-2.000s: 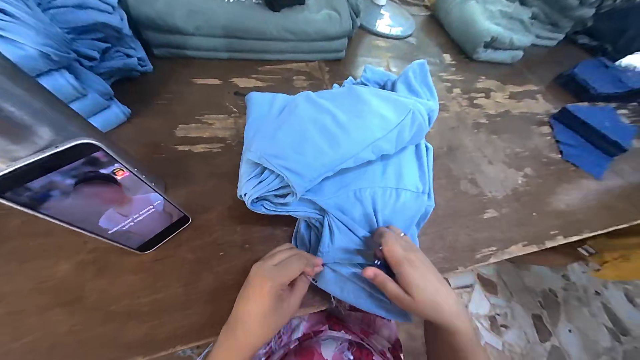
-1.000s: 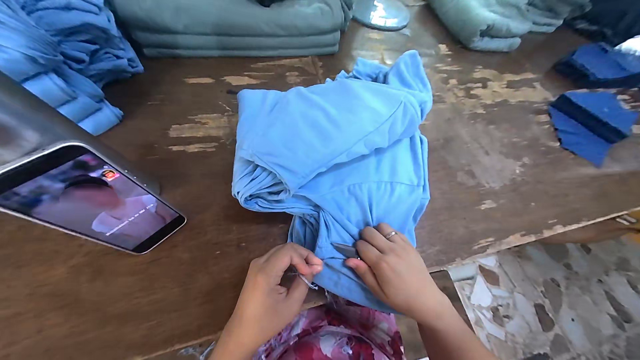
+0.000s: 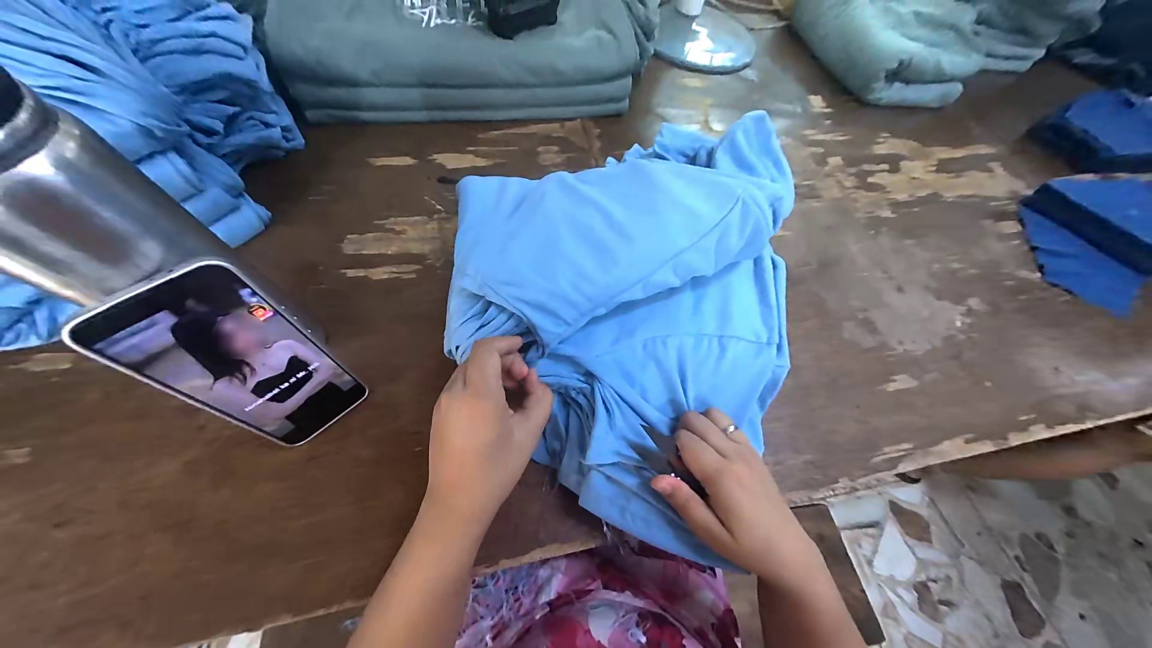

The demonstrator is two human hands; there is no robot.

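Note:
Light blue knit garments (image 3: 612, 243) lie in a folded, layered pile at the table's front edge. My left hand (image 3: 490, 405) is at the pile's lower left side, thumb and fingertips drawn together by the gathered fabric; whether cloth or thread is between them cannot be told. In my right hand (image 3: 729, 477), which wears a ring and rests over the lower flap, is a small pointed metal cutting tool (image 3: 659, 447), probably thread snips, its blades pointing up and left and its grip mostly hidden by the fingers. Loose threads hang from the flap's lower hem.
A smartphone (image 3: 225, 351) leans on a steel bottle (image 3: 108, 198) at left. Behind are light blue garments (image 3: 180, 108), a folded grey-green stack (image 3: 459, 72), a glossy round base (image 3: 704, 40) and green cloth (image 3: 882, 54). Dark-banded blue pieces (image 3: 1093, 234) lie right on the worn wooden table (image 3: 900, 315).
My left hand has moved up and away from the flap's lower edge to the pile's left side. My right hand stays over the flap with the cutting tool.

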